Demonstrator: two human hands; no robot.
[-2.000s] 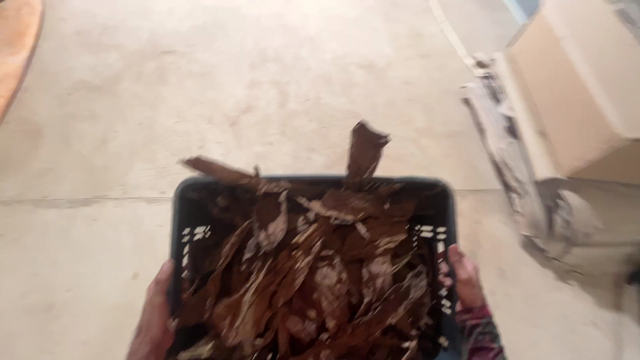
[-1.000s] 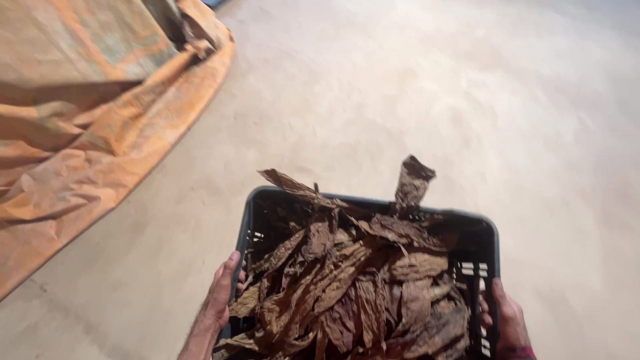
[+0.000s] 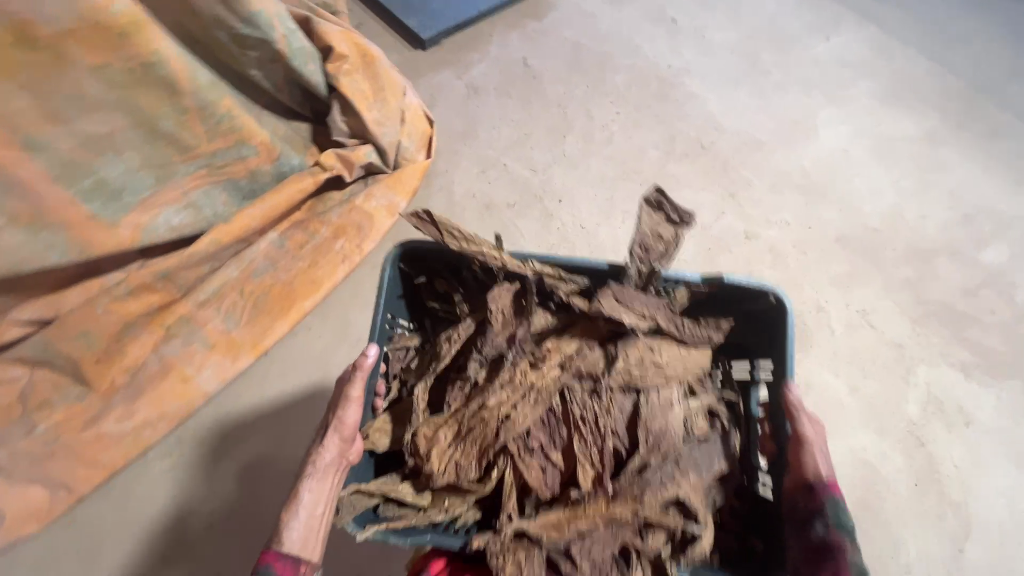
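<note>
A dark plastic crate (image 3: pixel 740 282) with slotted sides is held low in front of me, heaped with dried brown leaves (image 3: pixel 560 408). They look like tobacco leaves. One curled leaf (image 3: pixel 658 232) sticks up past the far rim, and another pokes out over the far left corner. My left hand (image 3: pixel 348 412) grips the left side, thumb on the rim and fingertips showing inside through the side. On the right side my right hand (image 3: pixel 804 436) holds the crate, its fingers partly hidden by the wall. Both wrists end in plaid sleeves.
An orange and grey-green stained tarpaulin (image 3: pixel 200 264) lies in folds on the left, its edge close to the crate's far left corner. At the top a flat dark blue slab or board (image 3: pixel 444 20) rests on the pale concrete floor (image 3: pixel 904 200).
The view has swung left: the cardboard box seen at right two seconds ago is out of view, and the tarpaulin fills more of the left. Both hands still hold the crate of leaves.
</note>
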